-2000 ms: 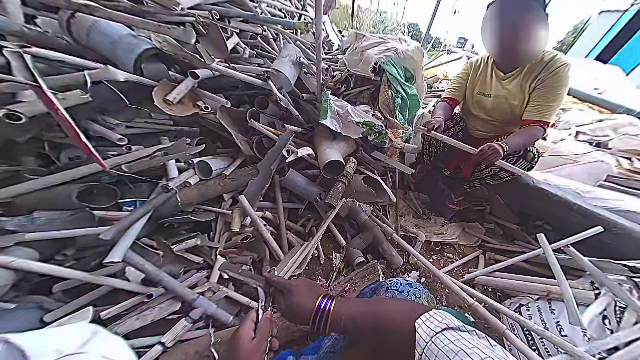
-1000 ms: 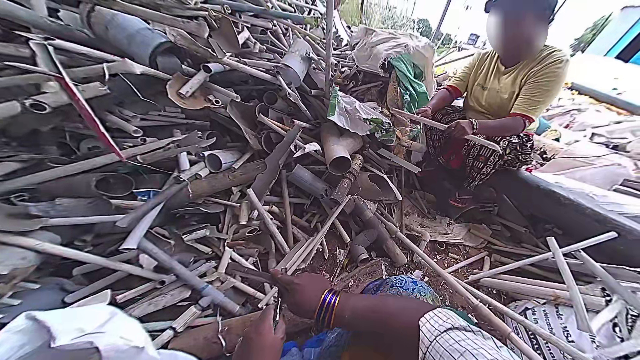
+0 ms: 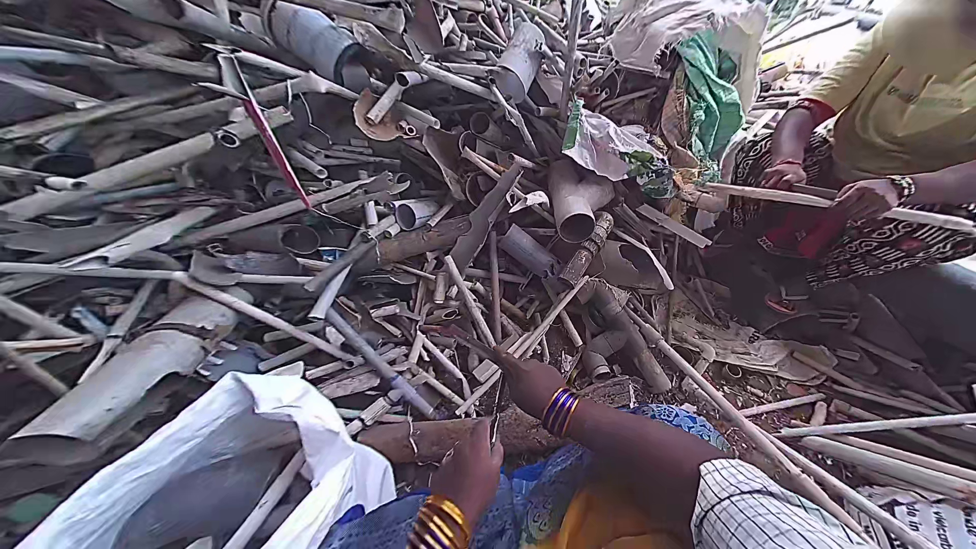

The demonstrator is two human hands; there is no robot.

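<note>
My left hand (image 3: 469,467), with gold-coloured bangles, is closed around the lower end of a thin, dark, metal-looking tool (image 3: 499,408); its kind cannot be told. Just above and to the right, my right hand (image 3: 530,381), wearing purple and gold bangles, grips the end of a dark flat strip (image 3: 461,339) that points up and left. The tool's upper end reaches the underside of my right hand, whose fingers are partly hidden. Pale narrow pipe pieces (image 3: 553,316) lie right behind that hand. A thick brown pipe (image 3: 415,441) lies beside my left hand.
Broken plastic pipes (image 3: 335,335) are heaped ahead and left. An open white sack (image 3: 343,450) stands at lower left with pipe pieces inside. On the right, another person (image 3: 900,114) sits holding a long pale strip (image 3: 808,198). Long thin pipes (image 3: 732,404) slant across the lower right.
The view has tilted down and shows more of the white sack. My right hand keeps its grip on the dark strip, and my left hand stays close below it.
</note>
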